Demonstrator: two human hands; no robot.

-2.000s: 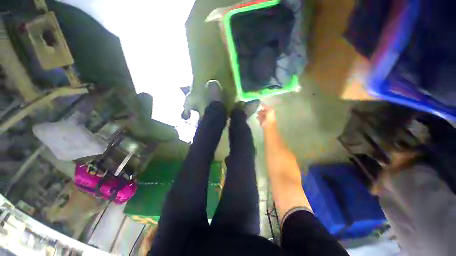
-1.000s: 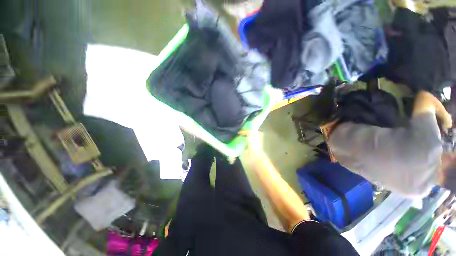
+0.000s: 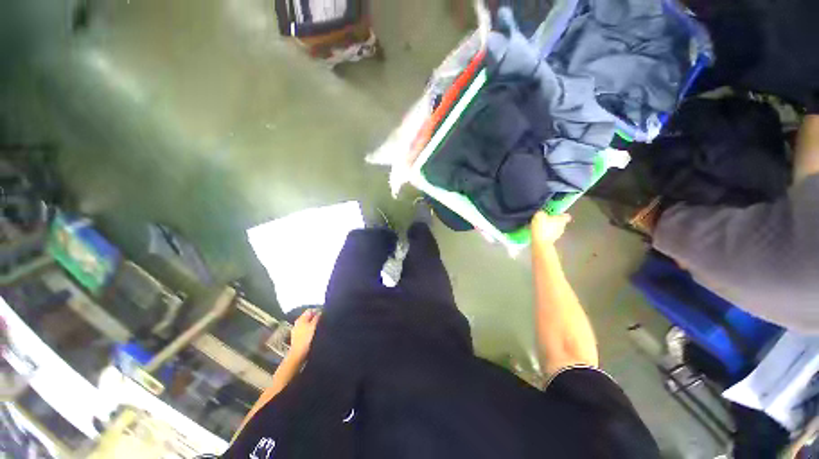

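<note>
A green-rimmed bin (image 3: 456,115) holds crumpled dark cloth (image 3: 494,148), with blue-grey cloth (image 3: 575,125) along its right side. My right hand (image 3: 550,228) is closed on the bin's near rim, with the arm stretched forward. My left hand (image 3: 305,328) is low at the left beside my leg, near the lower edge of a glaring white surface (image 3: 310,251). A small dark shape lies by its fingers, and I cannot tell whether it holds anything.
A blue bin (image 3: 700,56) of blue-grey cloth (image 3: 620,54) adjoins the green-rimmed one. A person's grey sleeve (image 3: 741,242) is at the right, above a blue box (image 3: 700,305). Wooden frames (image 3: 202,327) stand at the left. A brown box (image 3: 337,40) is on the green floor.
My left hand has come into view at the left. My right hand stays on the green rim. The view has shifted, and the bin now appears farther right, close beside the blue bin.
</note>
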